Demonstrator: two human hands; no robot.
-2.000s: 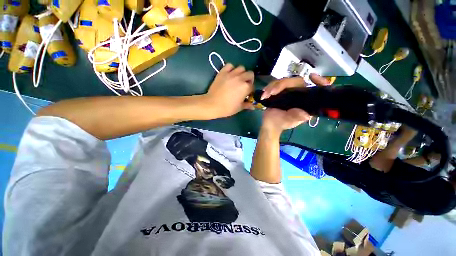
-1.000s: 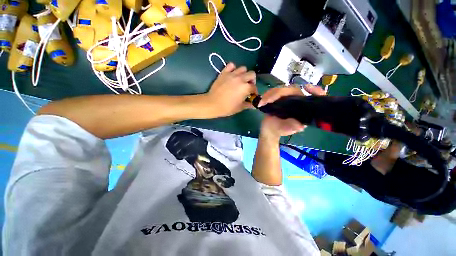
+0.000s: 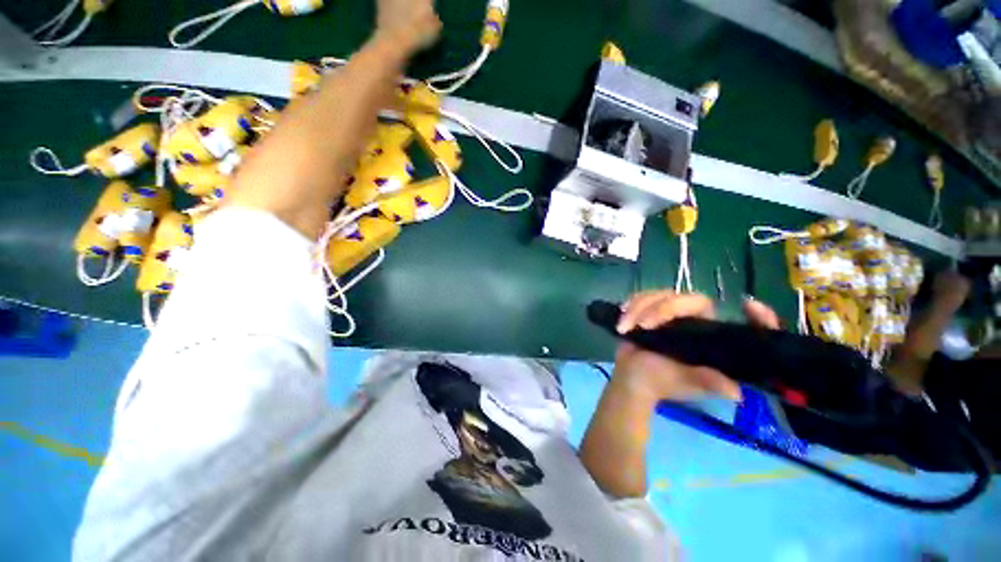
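My left hand (image 3: 408,24) is stretched to the top edge of the view, past the pale strip. It is blurred and partly cut off, so I cannot tell what its fingers hold. My right hand (image 3: 670,357) is wrapped round the black electric screwdriver (image 3: 757,357), whose tip points left over the bench's near edge and touches no unit. A yellow corded unit (image 3: 495,24) lies on the far lane, right of my left hand. A heap of yellow units (image 3: 379,170) with white cords lies at left, partly behind my left forearm.
The silver screw feeder (image 3: 637,137) stands on the green bench, with one yellow unit (image 3: 682,220) beside it. Single units (image 3: 825,143) lie along the far lane. Another yellow pile (image 3: 845,274) is at right by a person's arm (image 3: 933,318). The screwdriver's black cable (image 3: 878,496) curves below it.
My left hand has left the screwdriver tip and reached up and away over the bench. The screwdriver has moved slightly right and down, clear of the held unit. The view has shifted.
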